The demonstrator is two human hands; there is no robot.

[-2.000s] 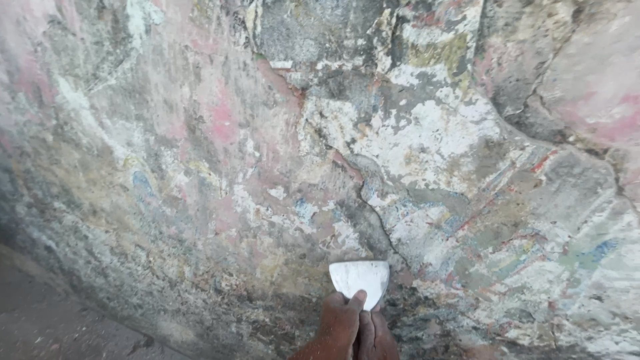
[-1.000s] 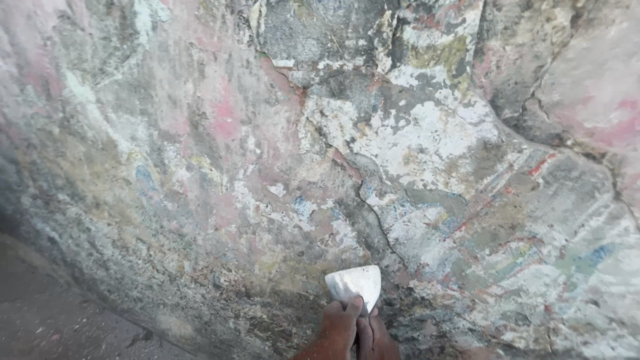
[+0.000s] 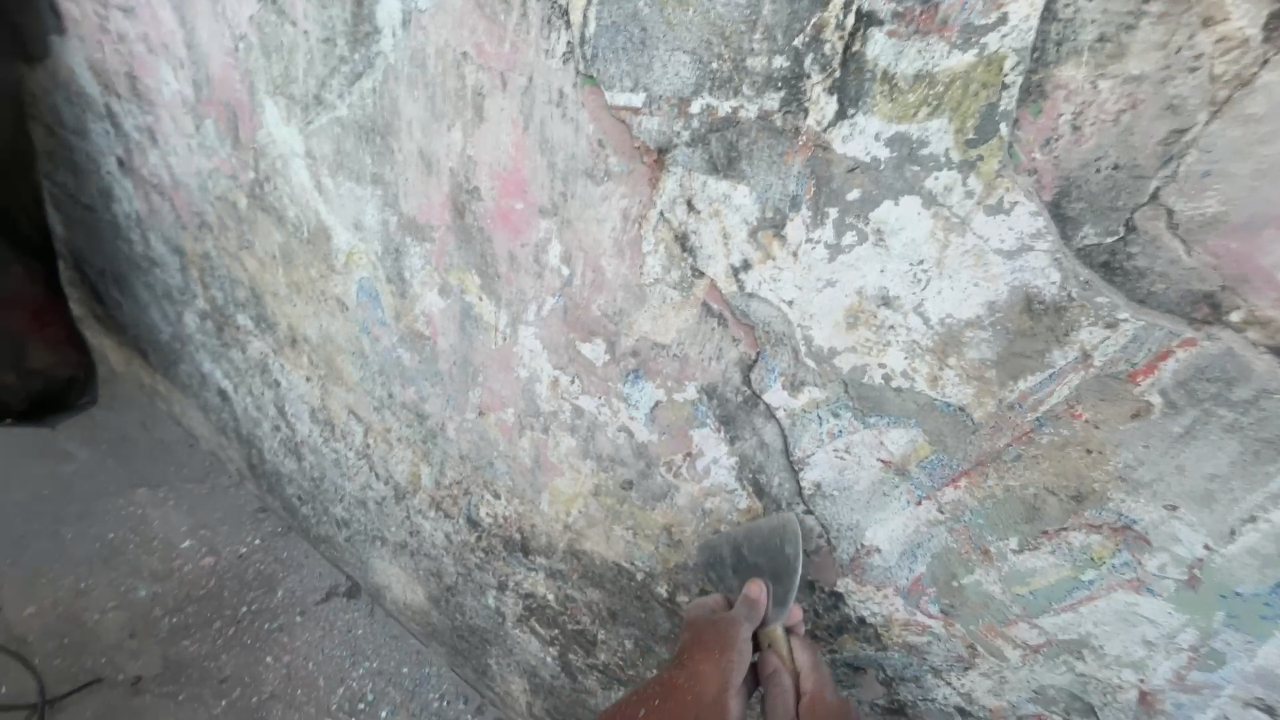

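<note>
A paint scraper [image 3: 750,560] with a broad metal blade and a light handle lies against the lower middle of a wall [image 3: 620,400] covered in old, peeling paint. My left hand [image 3: 715,645] grips it where blade and handle meet, its thumb on the blade's face. Lower down and just to the right, my right hand [image 3: 795,675] is closed around the handle. The blade's edge is beside the lower end of a long crack [image 3: 780,430]. The handle's end is partly hidden by the fingers.
A grey floor [image 3: 230,570] strewn with small paint flakes runs along the wall's foot at lower left. A dark object [image 3: 40,340] stands at the left edge. A thin dark cable or wire [image 3: 40,680] lies on the floor at the bottom left corner.
The scraper has turned: its blade, white and bright before, now looks grey and leans to the left. Both hands have stayed on it. The dark object at the left has come into view.
</note>
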